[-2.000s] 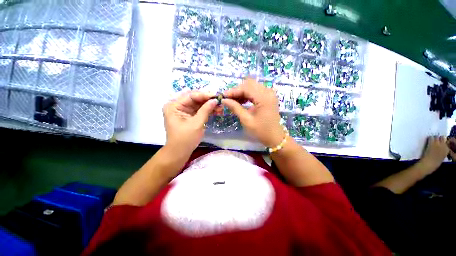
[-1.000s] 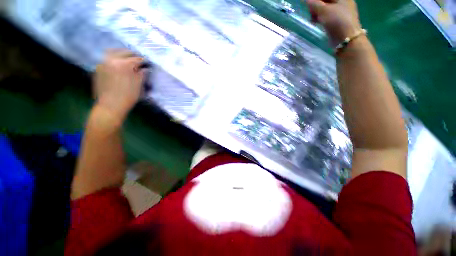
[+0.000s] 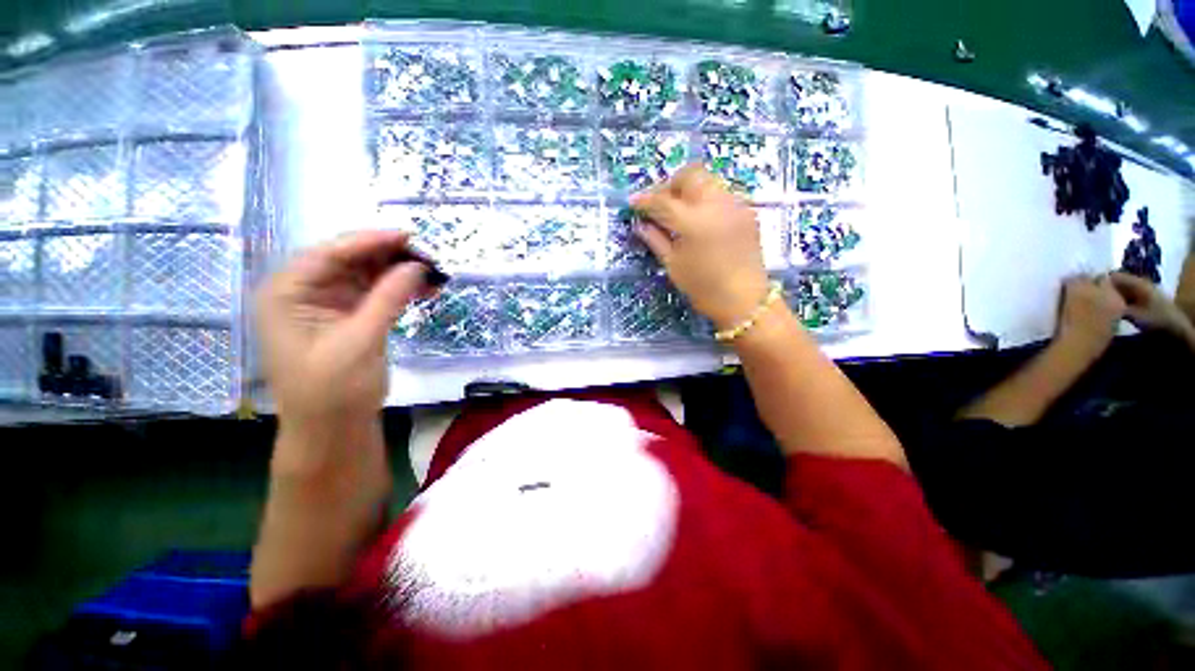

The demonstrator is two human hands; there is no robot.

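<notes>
My left hand point(image 3: 334, 315) holds a small black housing point(image 3: 427, 270) between thumb and fingertips, in the air by the left edge of the right compartment tray. My right hand point(image 3: 705, 249) is over the middle of the right compartment tray point(image 3: 485, 206), its fingertips pinched on a small dark green piece point(image 3: 633, 214), probably a PCB assembly. The clear tray's cells hold heaps of green and silver pieces. The left compartment tray point(image 3: 246, 197) has a few black housings point(image 3: 66, 367) in a front cell.
The green conveyor belt point(image 3: 603, 29) runs behind the trays, with small pieces spaced on it. At right, heaps of black parts point(image 3: 1088, 180) lie by a white board point(image 3: 1016, 223), and another person's hands point(image 3: 1101, 304) work there. A blue bin point(image 3: 164, 603) stands below left.
My right hand has come back from over the belt to the right tray. My left hand has moved from the left tray's front edge to beside the right tray. The view has turned.
</notes>
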